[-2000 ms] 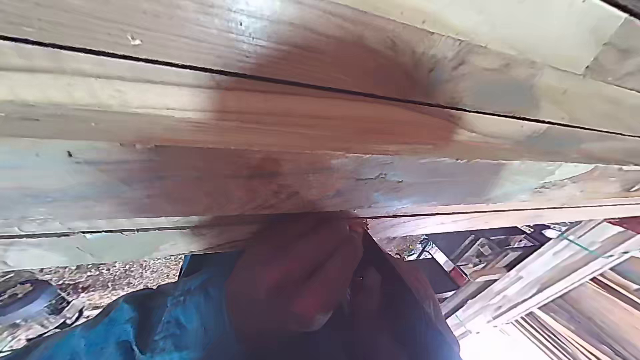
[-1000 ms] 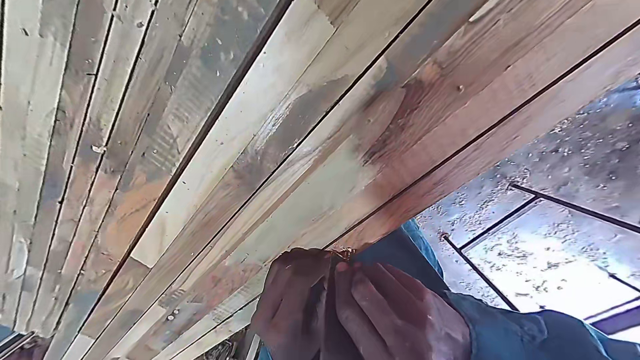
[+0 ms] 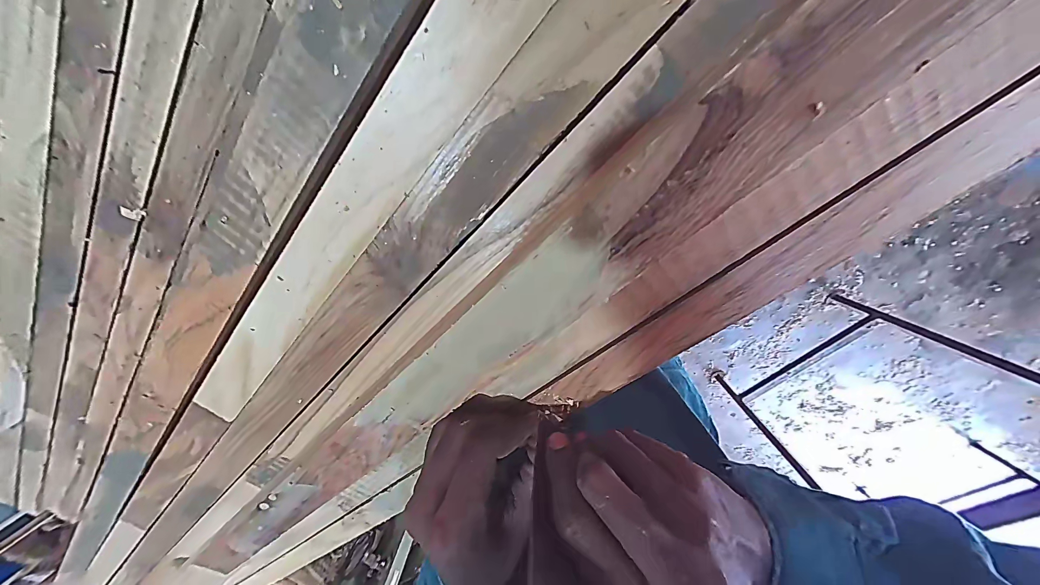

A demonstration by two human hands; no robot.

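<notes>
My left hand [image 3: 475, 487] and my right hand [image 3: 642, 504] are close together at the near edge of a surface of wooden boards [image 3: 504, 317]. Their fingers are curled and nearly meet around something small, which the fingers mostly hide. A few thin, orange-brown strands or shavings [image 3: 561, 404] show at the fingertips, against the board edge. What each hand grips cannot be made out. The boards run diagonally with dark gaps between them and carry pale and grey patches.
Dark metal bars [image 3: 768, 431] stand or lie at the lower right over bright, speckled ground [image 3: 861, 414]. Small wood chips [image 3: 132, 213] lie on the boards at the left. Dark clutter [image 3: 357, 556] shows below the boards.
The view has turned strongly since two seconds ago. Both hands now show clearly at the board edge, where the earliest frame shows mainly one; since one second ago they have hardly moved.
</notes>
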